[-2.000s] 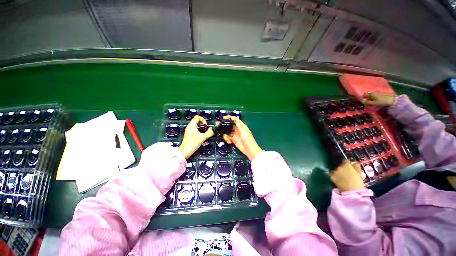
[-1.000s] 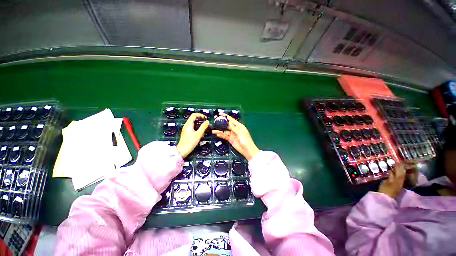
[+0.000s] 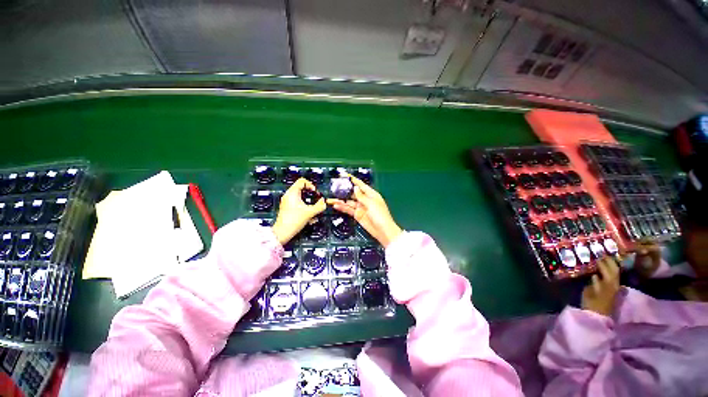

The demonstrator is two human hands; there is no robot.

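A clear blister tray [image 3: 327, 319] full of round black watch heads lies in front of me, its pockets in rows. My left hand [image 3: 295, 213] holds one black watch head [image 3: 310, 196] between thumb and fingers above the tray's upper rows. My right hand [image 3: 368, 209] holds another watch head [image 3: 341, 187] beside it, its face up and shining pale. The two units are close together. My hands and sleeves hide some pockets. Many units in the tray carry small white tabs.
Stacked filled trays [image 3: 66, 256] stand at far left. Paper sheets [image 3: 147, 236], a dark pen [image 3: 176, 217] and a red pen [image 3: 202, 207] lie left of the tray. At right are a neighbour's hands [image 3: 602, 287], a dark filled tray [image 3: 497, 180], a clear tray [image 3: 630, 190] and a red-orange sheet [image 3: 570, 128].
The unit in my right hand has gone from dark to pale and bright. My hands have barely moved. The neighbour's hands have moved down to the near edge of the trays.
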